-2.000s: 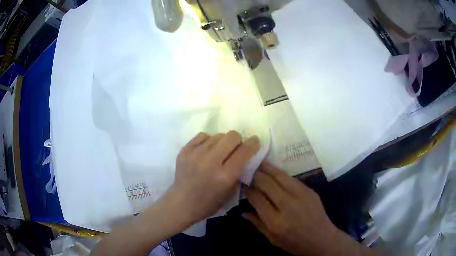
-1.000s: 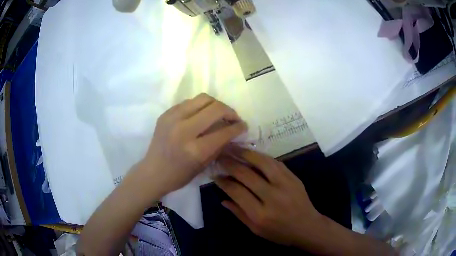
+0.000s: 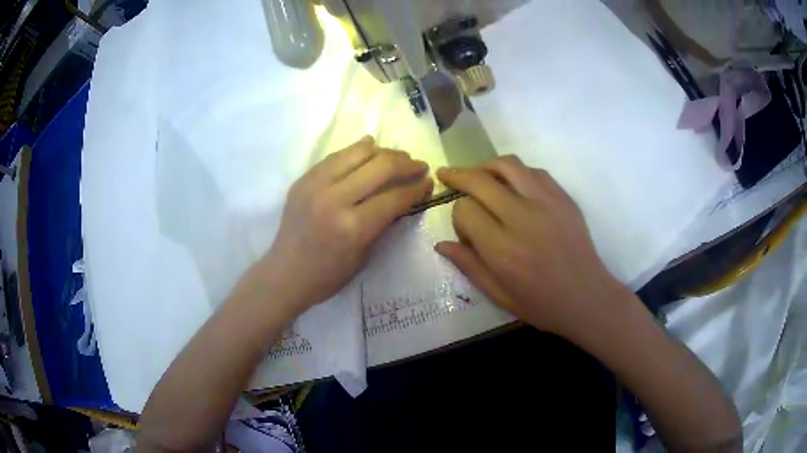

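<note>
A thin white fabric piece (image 3: 347,332) lies under my left hand, with a narrow end hanging over the table's front edge. My left hand (image 3: 354,208) has its fingertips on the fabric just in front of the presser foot (image 3: 414,95). My right hand (image 3: 522,226) is beside it, its fingertips nearly touching the left ones, near the fabric edge. Whether the right fingers pinch fabric is hidden. The sewing machine head with its dark knob (image 3: 460,51) is above, lit by a yellow lamp.
A stiff white sheet (image 3: 575,115) lies right of the needle. A pink ribbon (image 3: 731,111) and a slim dark tool (image 3: 674,64) are at upper right. Ruler markings (image 3: 416,314) run along the front table edge. A blue tray (image 3: 57,257) is at left, white pieces (image 3: 743,318) at lower right.
Both hands have moved from the front table edge up toward the presser foot, with the fabric edge. The ruler markings and front edge are now uncovered between the arms.
</note>
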